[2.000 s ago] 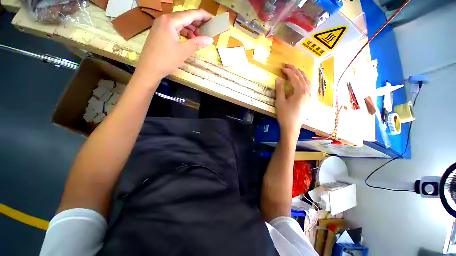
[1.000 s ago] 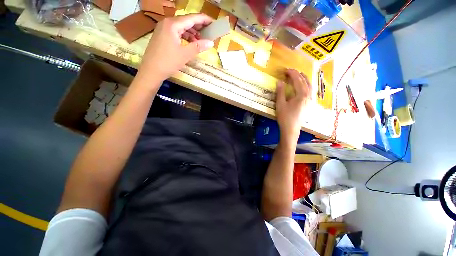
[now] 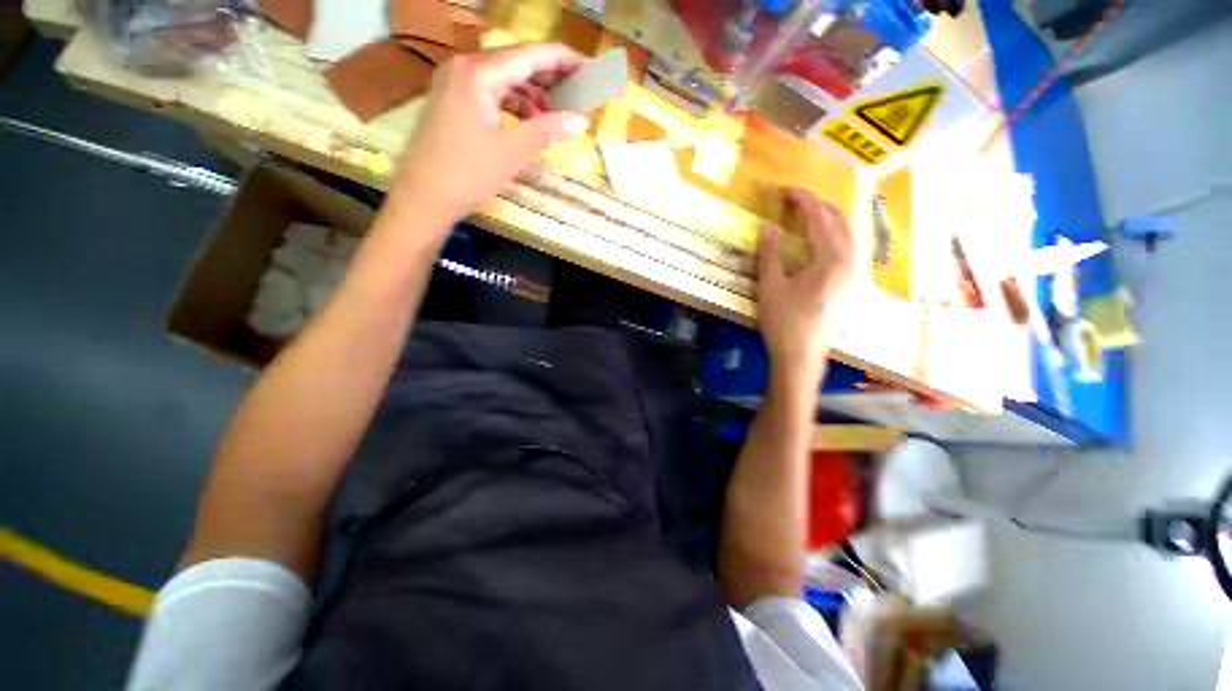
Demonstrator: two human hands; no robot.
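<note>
My left hand (image 3: 493,128) is over the table's front part and holds a pale grey leather piece (image 3: 592,81) between thumb and fingers. My right hand (image 3: 807,266) rests at the table edge, right of the pale strips (image 3: 649,230), fingers slightly bent and apart, with nothing visible in it. A white piece (image 3: 640,168) and another pale piece (image 3: 715,158) lie on the yellow sheet (image 3: 759,169) between my hands. Brown leather pieces (image 3: 377,78) lie beyond my left hand. The picture is slightly blurred.
A plastic bag (image 3: 169,34) lies at the table's left end. An open carton (image 3: 216,277) with pale pieces stands below the edge. A warning sign (image 3: 897,115) and clear guard (image 3: 797,54) are above the sheet. Tape rolls (image 3: 1088,344) lie far right, a red bag (image 3: 834,500) below.
The view has shifted, so most things appear slightly further right and lower. My left hand keeps hold of the pale grey piece; my right hand stays at the table edge.
</note>
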